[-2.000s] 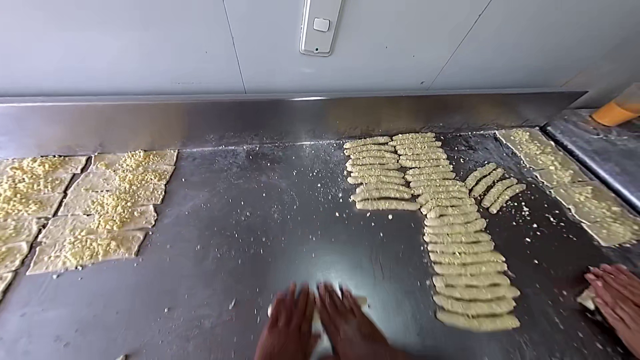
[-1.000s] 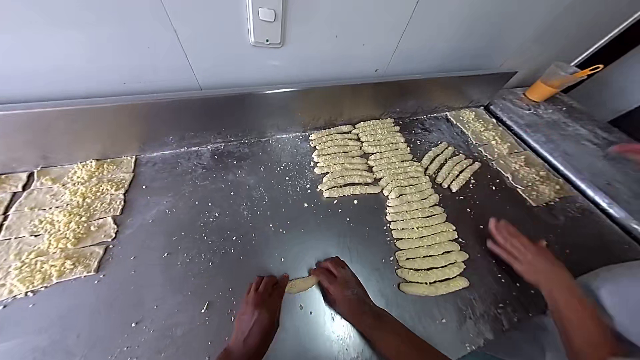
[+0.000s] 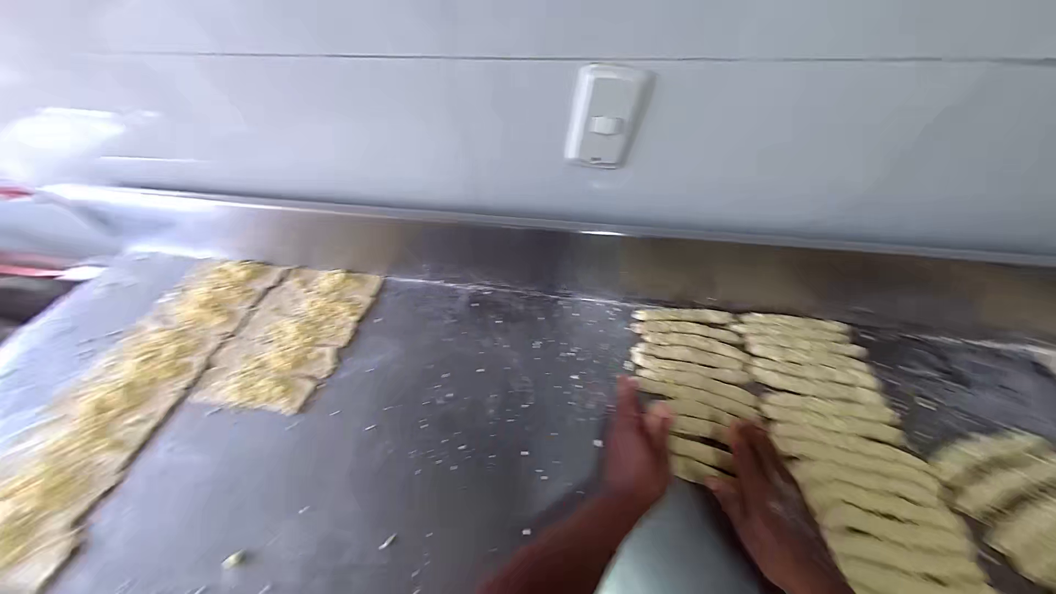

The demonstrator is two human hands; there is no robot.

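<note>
Rows of thin dough rolls point(image 3: 841, 462) lie side by side on the steel worktable point(image 3: 462, 511). At the near end of the shorter left row point(image 3: 685, 363), my left hand point(image 3: 639, 445) rests at the rolls' left ends, fingers pointing away from me. My right hand point(image 3: 771, 495) is at their right ends, between this row and the longer one. The lowest rolls lie between both hands; whether they are gripped or only touched is unclear. Flat dough strips topped with grated cheese-like shreds point(image 3: 289, 338) lie at the left.
A raised steel backsplash point(image 3: 511, 247) runs along the wall, below a white wall switch point(image 3: 606, 120). More rolls point(image 3: 1002, 487) lie at the right edge. Small crumbs and a dough scrap point(image 3: 234, 559) are scattered over the steel.
Both my hands have moved from the near part of the table, where they held a single roll, to the shorter row. The view has swung left; the other person's hand is out of sight.
</note>
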